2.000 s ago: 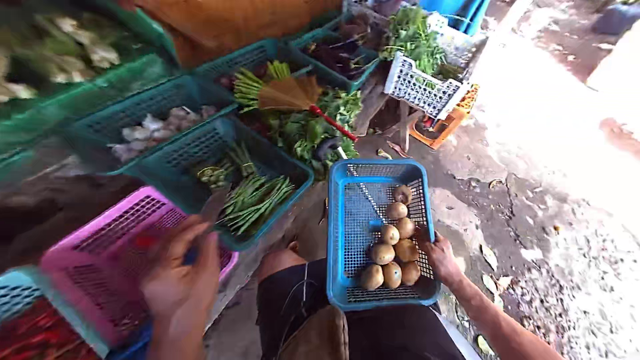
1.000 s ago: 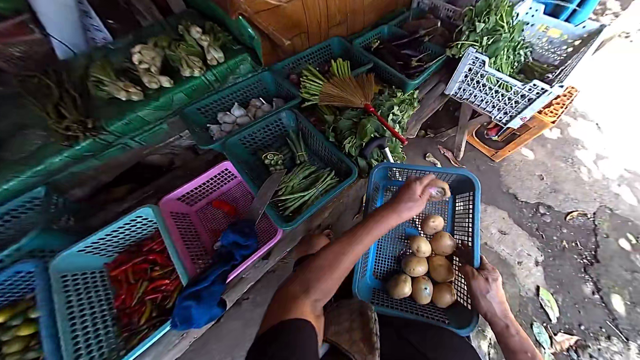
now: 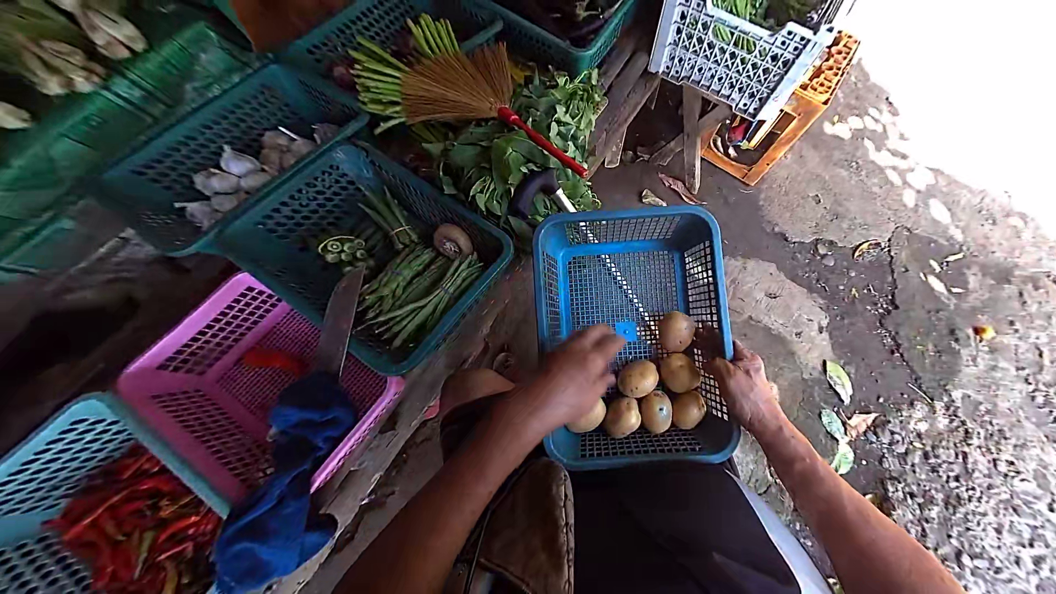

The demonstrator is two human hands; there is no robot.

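Observation:
A blue plastic basket (image 3: 631, 212) rests over my lap, with several round brown fruits or tubers (image 3: 638, 379) in its lower half. My right hand (image 3: 747, 384) grips the basket's right rim. Over the basket's left side is my left hand (image 3: 582, 371), fingers partly curled near the round items; whether it touches one cannot be told. One similar round item (image 3: 453, 240) lies on bundled green beans (image 3: 421, 289) in a dark green basket (image 3: 503, 247) to the left.
A knife (image 3: 340, 318) and a blue cloth (image 3: 285, 487) lie across a pink basket (image 3: 239, 285). Left are red chilies (image 3: 136, 524) and garlic (image 3: 239, 169). A small straw broom (image 3: 462, 87) rests on greens. Ahead, a white crate (image 3: 726, 62) stands by an orange crate (image 3: 763, 165).
One second ago my left hand held a round item above the basket's far end; now it is lower in the basket. A round item now lies on the beans, where none showed before.

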